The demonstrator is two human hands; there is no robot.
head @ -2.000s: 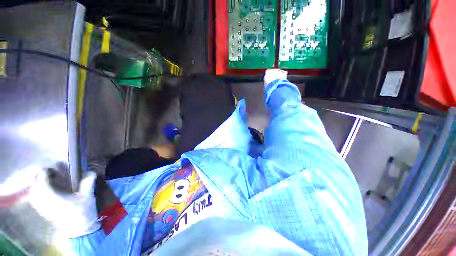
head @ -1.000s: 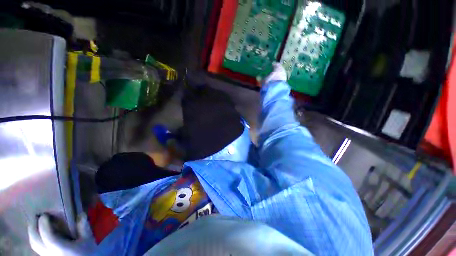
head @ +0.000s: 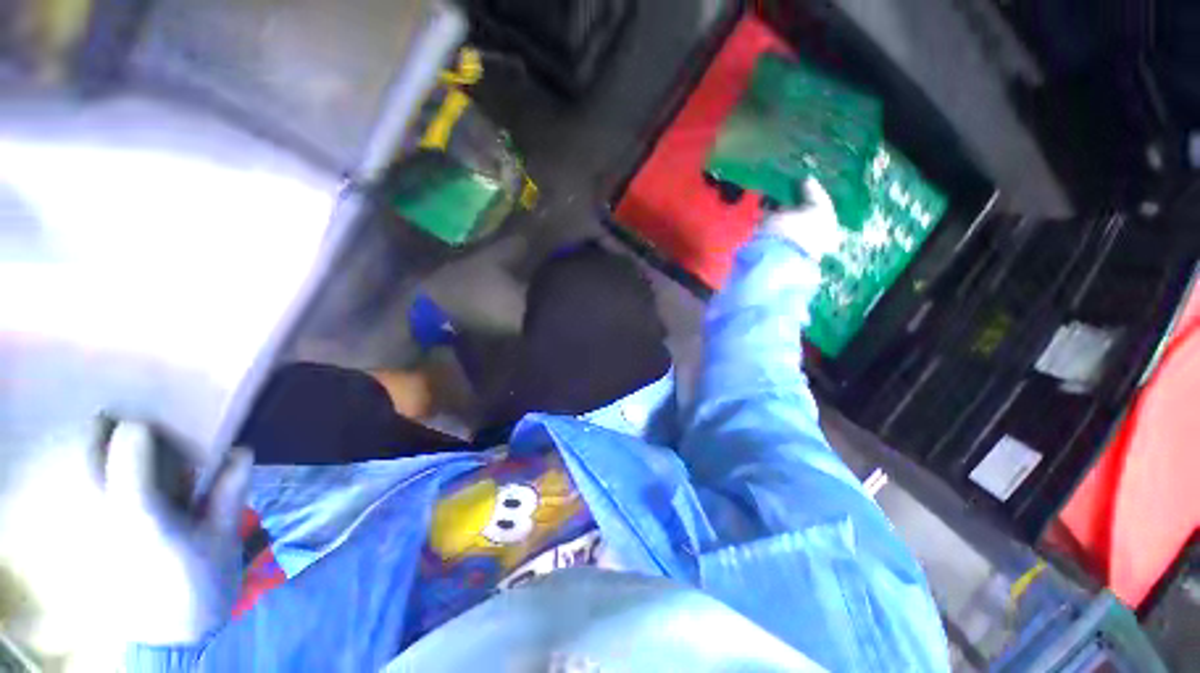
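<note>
My right hand [head: 812,224], in a white glove, grips the lower edge of a green circuit board [head: 796,125]. The board is tilted over a red-lined tray [head: 684,197]; my fingertips are partly hidden against it. A second green board [head: 901,217] lies in the tray, partly covered by the first. My left hand [head: 112,546], in a white glove, is blurred and overexposed at the lower left, by the bench edge. A dark shape shows between its thumb and fingers; whether it holds this is unclear.
The shiny steel bench [head: 145,224] fills the left. Black slotted racks [head: 974,342] with white labels stand right of the tray. A red-orange sheet [head: 1145,473] is at far right. A green block with yellow tape [head: 454,204] is beyond the bench edge. My legs are below.
The view has turned, so the tray appears rotated. The left board has shifted out of its flat place, baring the red lining, and now overlaps the other board. My left hand stays by the bench edge.
</note>
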